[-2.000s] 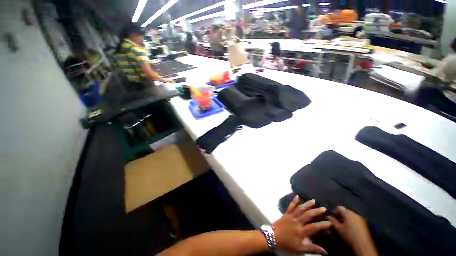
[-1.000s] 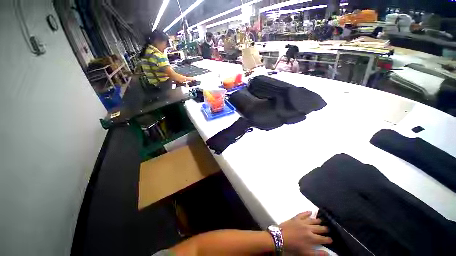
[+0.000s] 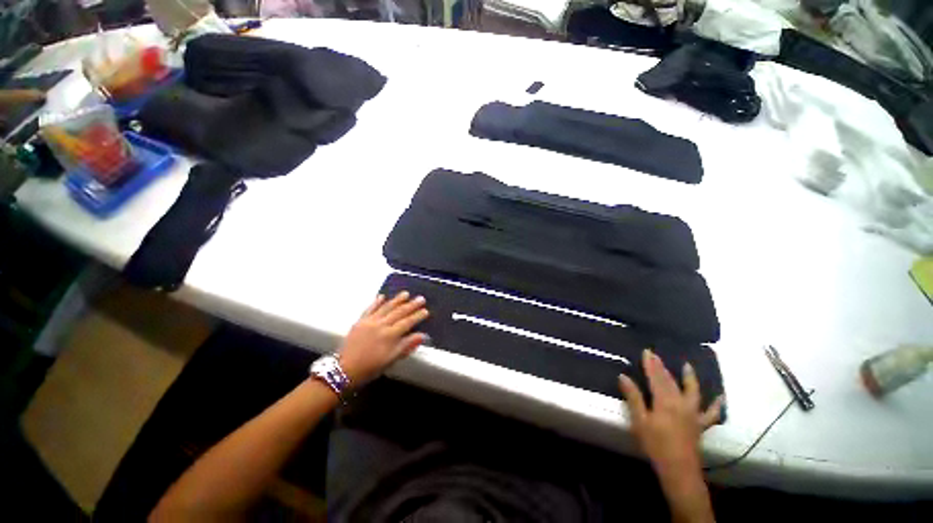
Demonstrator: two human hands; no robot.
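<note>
Several black panels (image 3: 542, 235) lie overlapped in a row on the white table. The nearest slotted panel (image 3: 512, 352) lies along the table's front edge, with a thin white lengthwise slot showing. A white line shows between it and the panels beyond. My left hand (image 3: 384, 332), with a metal watch or bracelet at the wrist, rests flat on its left end, fingers spread. My right hand (image 3: 667, 403) rests on its right end, fingers spread. Neither hand grips anything. A separate black panel (image 3: 588, 140) lies beyond the row.
Stacked black pieces (image 3: 256, 97) and a dark strip bundle (image 3: 184, 225) lie left, beside a blue tray (image 3: 123, 179) with a clear orange-red container. Thread snips (image 3: 790, 378) with a cord and a small bottle (image 3: 895, 368) lie right. White material (image 3: 839, 153) lies far right.
The view has swung right and down over the panels. My right hand has come back into view onto the nearest panel, which now lies flat with its slot showing. My left hand rests on its left end.
</note>
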